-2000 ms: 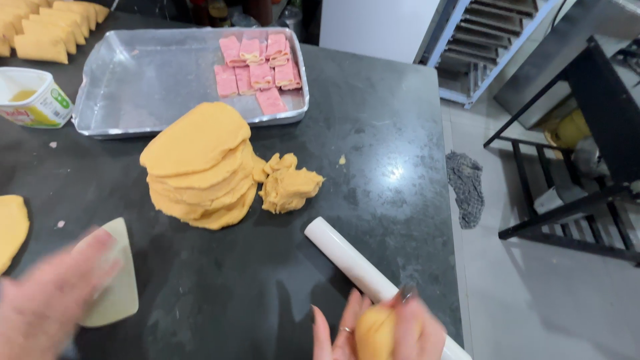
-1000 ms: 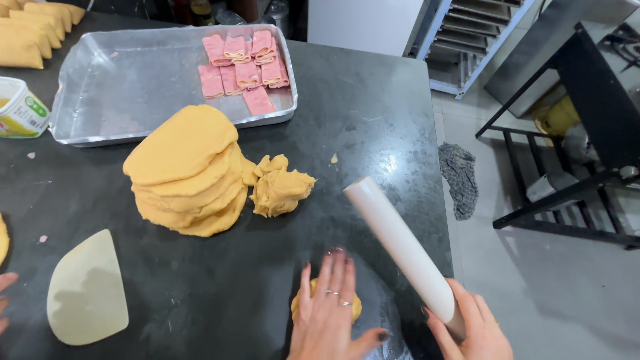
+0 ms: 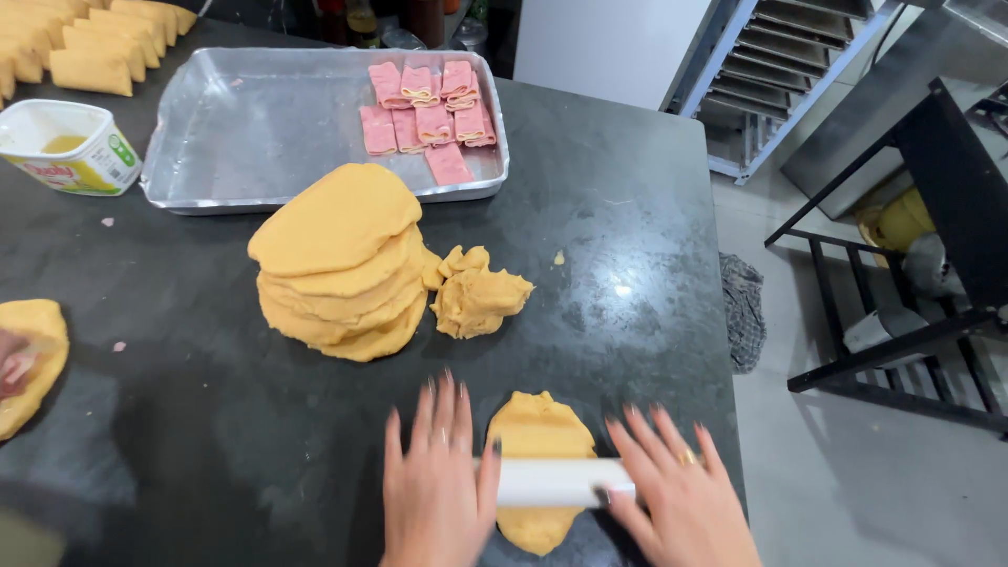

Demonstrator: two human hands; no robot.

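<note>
A white rolling pin lies crosswise on a flattened piece of yellow dough near the counter's front. My left hand presses on the pin's left end, fingers extended. On its right end rests my right hand, fingers spread and palm down over it. Behind them sits a stack of flat dough rounds, touching a rough lump of dough on its right.
A metal baking tray holds folded ham-like slices. A margarine tub and rows of dough pieces are at upper left. Dough with a meat filling lies at left. A black metal rack stands beyond the counter's right edge.
The rolling pin, held upright-slanted in my right hand a second ago, now lies across the dough under both hands. The dough is flatter and longer. The pale scraper is mostly out of view.
</note>
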